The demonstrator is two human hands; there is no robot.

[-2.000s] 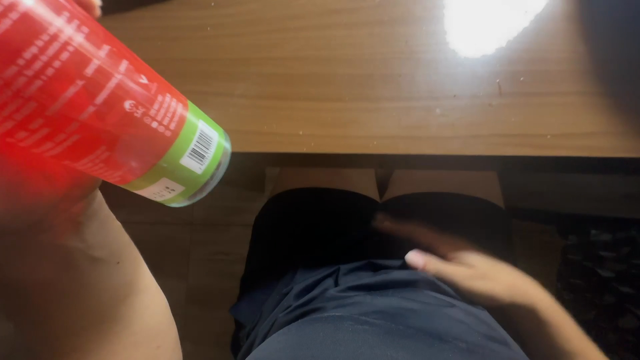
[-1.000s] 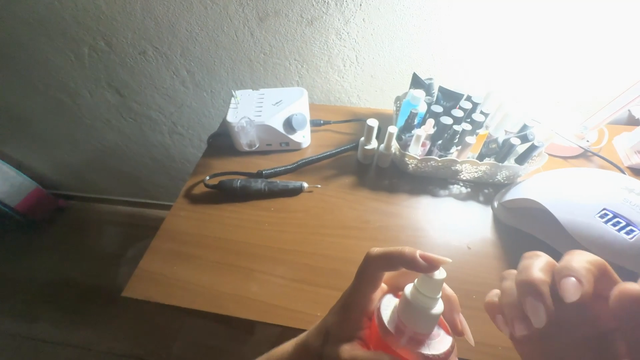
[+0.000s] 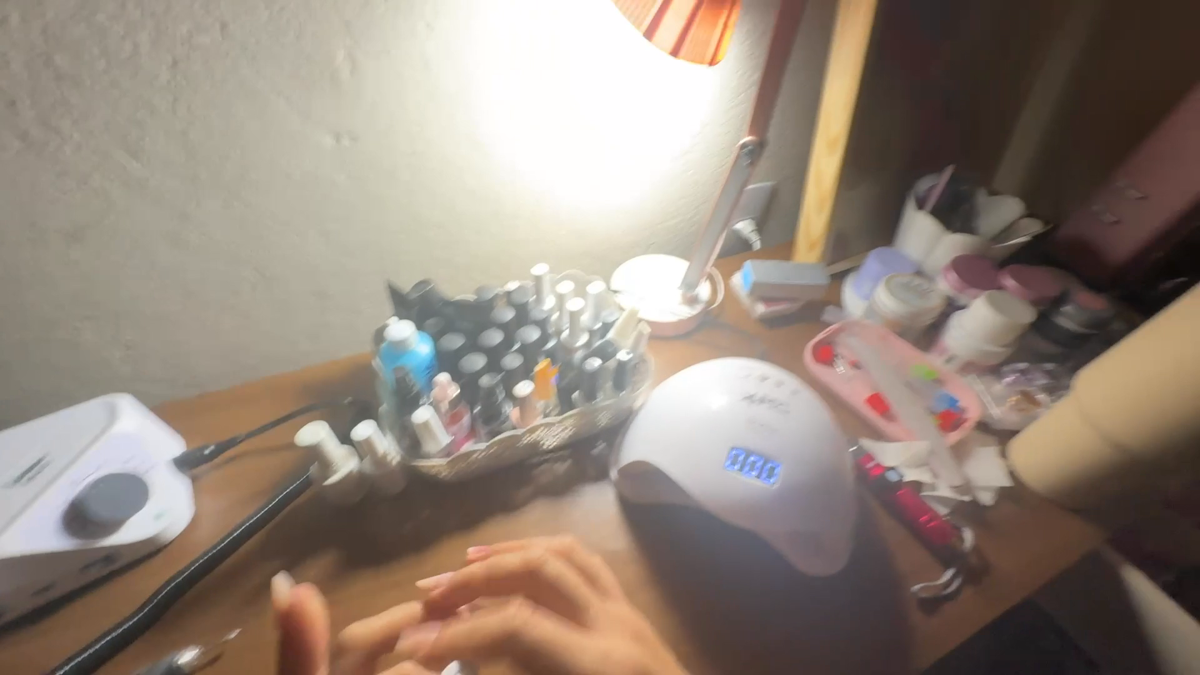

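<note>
At the bottom edge my left hand point(image 3: 314, 626) shows only a raised thumb and some blurred fingers. My right hand point(image 3: 539, 609) lies over or against those fingers, its back up and its fingers stretched to the left. A small white piece point(image 3: 457, 667) peeks out below them, too cut off to name. The palms are hidden. Beyond the hands stand a white nail lamp point(image 3: 741, 459) with a lit display and an ornate tray point(image 3: 534, 448) full of nail polish bottles. Two white-capped bottles point(image 3: 328, 459) stand left of the tray.
A white nail drill unit point(image 3: 84, 497) is at left, its black cord point(image 3: 187, 581) and handpiece point(image 3: 187, 658) nearby. A lit desk lamp point(image 3: 727, 216) stands behind. To the right are a pink tray point(image 3: 820, 361), a red tool with a metal loop point(image 3: 914, 511), several jars point(image 3: 905, 300) and a beige cylinder point(image 3: 1116, 422).
The view has swung up and right. My hands, apart one second ago, are now together. The white-topped spray bottle of red liquid my left hand held then is not clearly visible now.
</note>
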